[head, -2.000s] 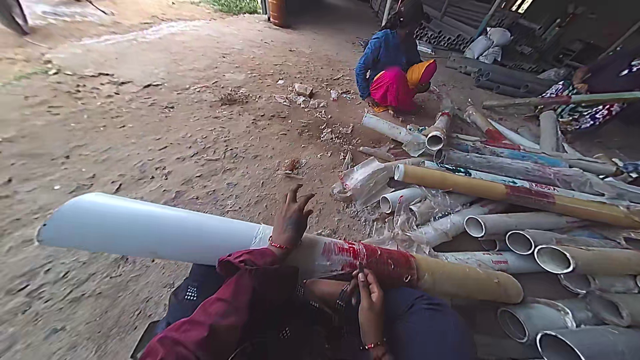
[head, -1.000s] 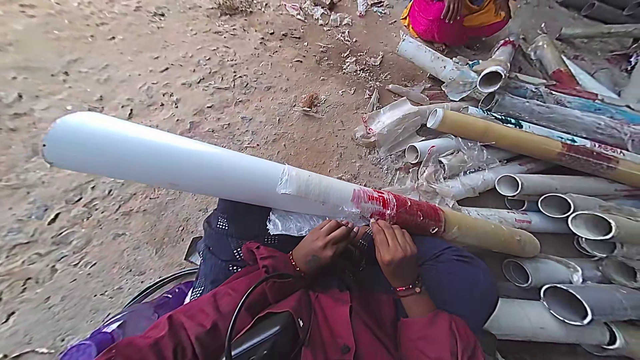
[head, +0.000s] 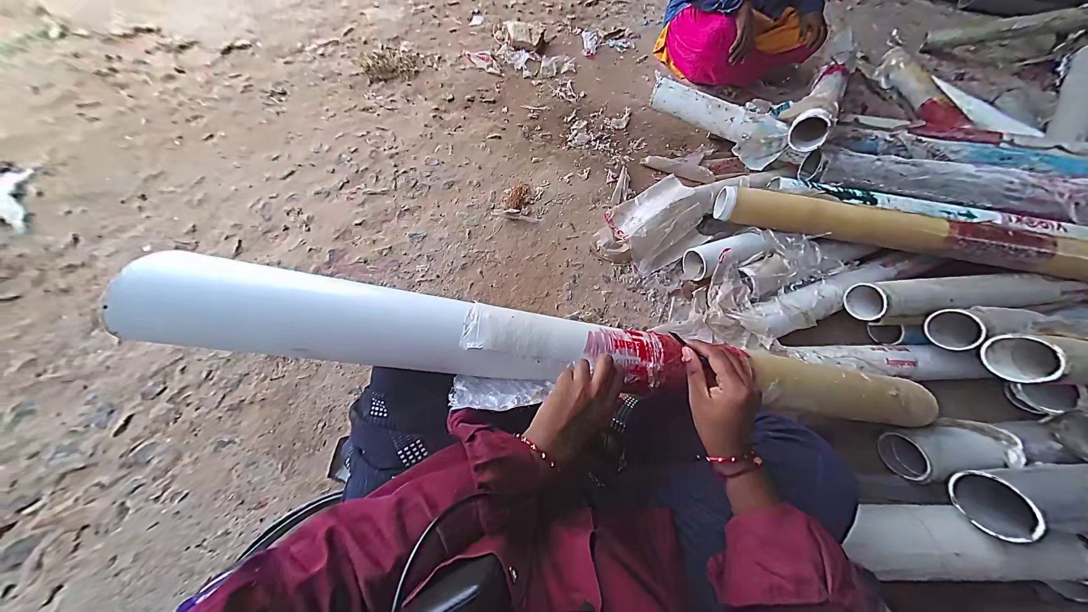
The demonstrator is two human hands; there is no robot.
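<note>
A long plastic pipe [head: 340,319] lies across my lap, white on the left, red-printed near the middle and tan at its right end. Clear plastic film [head: 510,331] still wraps part of the white section, and a loose flap hangs below the pipe. My left hand [head: 582,404] is against the pipe's lower side at the left of the red band, fingers bent. At the right edge of the red band, my right hand [head: 722,395] pinches something small and dark at the pipe's surface, too small to name. Whether the left fingers grip film is unclear.
Many pipe pieces [head: 960,293] are heaped to the right, several wrapped in film. A tan pipe [head: 850,223] lies over others. Crumpled plastic film [head: 663,221] sits at the heap's near left edge. Another person [head: 722,42] crouches beyond, on dirt ground [head: 323,187] with scattered scraps.
Two seconds ago my left hand was raised over the pipe with fingers spread; now it is at the pipe's lower side. My right hand has moved up onto the red band. The view has tilted down.
</note>
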